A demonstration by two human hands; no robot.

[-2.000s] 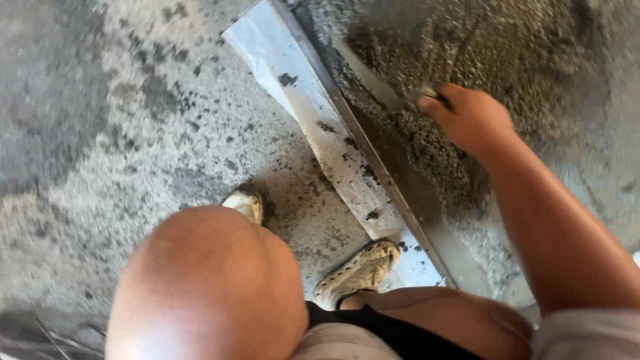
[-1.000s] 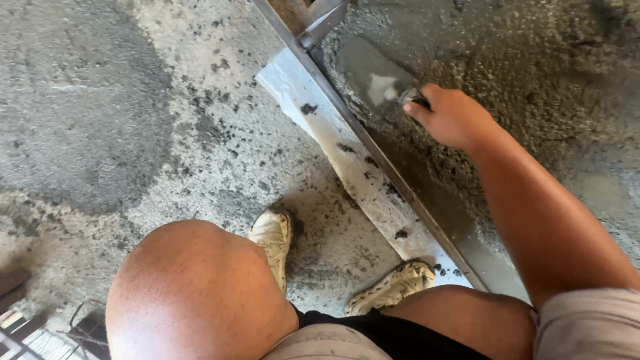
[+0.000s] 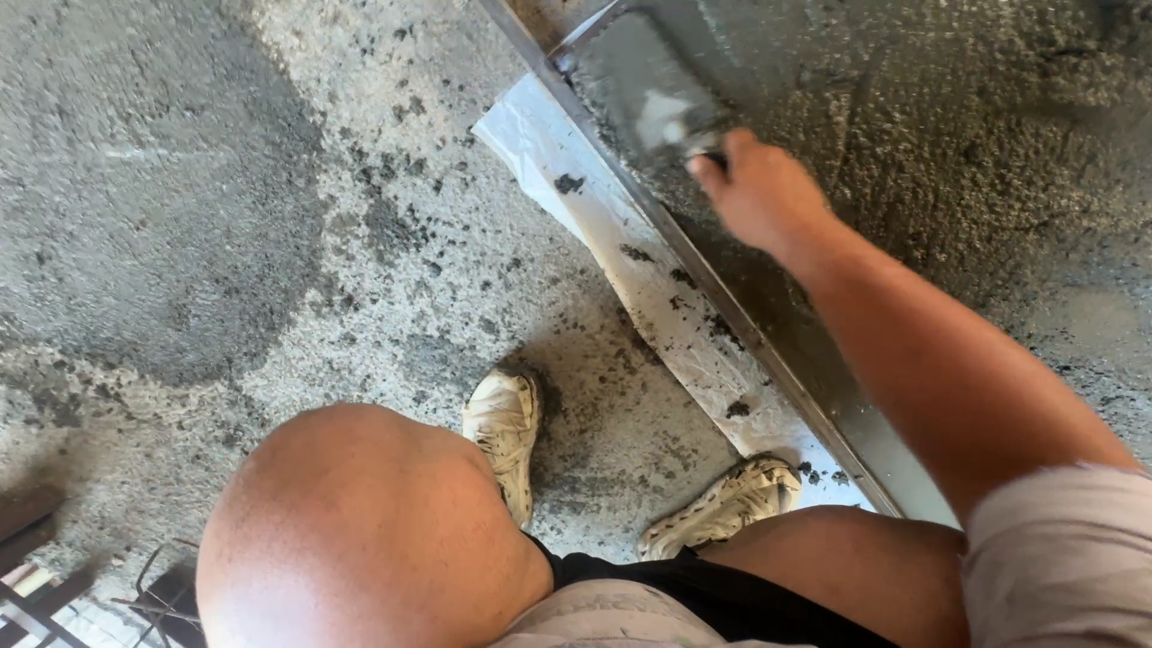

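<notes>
My right hand (image 3: 765,191) grips the dark handle of a steel finishing trowel (image 3: 648,81) at the upper middle. The trowel's blade lies flat on wet grey mortar (image 3: 945,117), close beside a long straight form edge (image 3: 684,247). Rougher, grainy mortar spreads to the right of the hand, and a smoother strip runs along the edge below it. My left hand is out of the picture.
A white plastic sheet (image 3: 661,315) with mortar crumbs lies along the edge's left side. My light shoes (image 3: 506,432) stand on speckled concrete floor (image 3: 432,243). A damp patch (image 3: 135,198) spreads at left; dark metal pieces (image 3: 171,598) are at lower left.
The trowel has moved along the form edge toward its upper end, still in my right hand. A crosspiece joining the edge at the top has come into view as the view shifted.
</notes>
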